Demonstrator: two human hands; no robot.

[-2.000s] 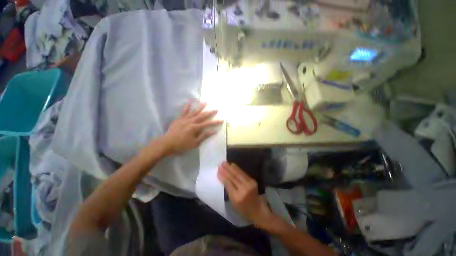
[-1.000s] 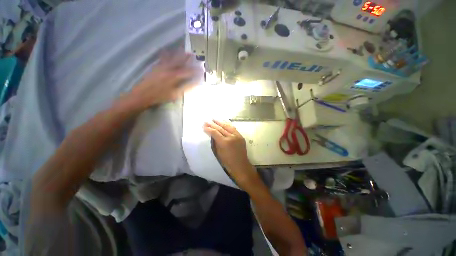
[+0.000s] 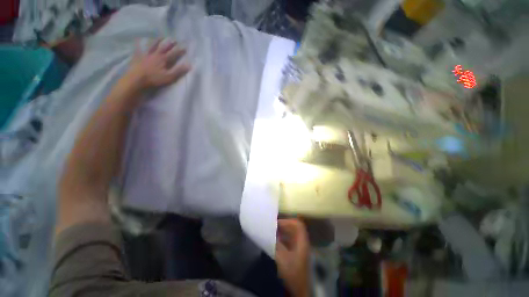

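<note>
The light-grey fabric piece [image 3: 191,133] lies spread left of the needle and hangs over the table's front edge. The white band [image 3: 261,197] runs along its right edge, past the bright lamp glare and down below the table edge. My left hand [image 3: 159,65] lies flat on the grey fabric at the upper left, fingers apart. My right hand [image 3: 292,243] is at the band's right edge below the table edge, fingers bent; blur hides whether it pinches the band. The sewing machine [image 3: 359,93] is blurred, and glare washes out the needle and presser foot.
Red-handled scissors [image 3: 364,188] lie right of the needle, with blue thread snips [image 3: 408,204] beside them. A teal bin [image 3: 23,78] stands at the left. Cloth pieces [image 3: 470,246] are piled at the right. Red digits [image 3: 464,76] glow on the control box.
My left hand has moved from beside the needle to the upper left of the fabric. My right hand has moved from the table top down below its edge. The camera view has shifted and turned.
</note>
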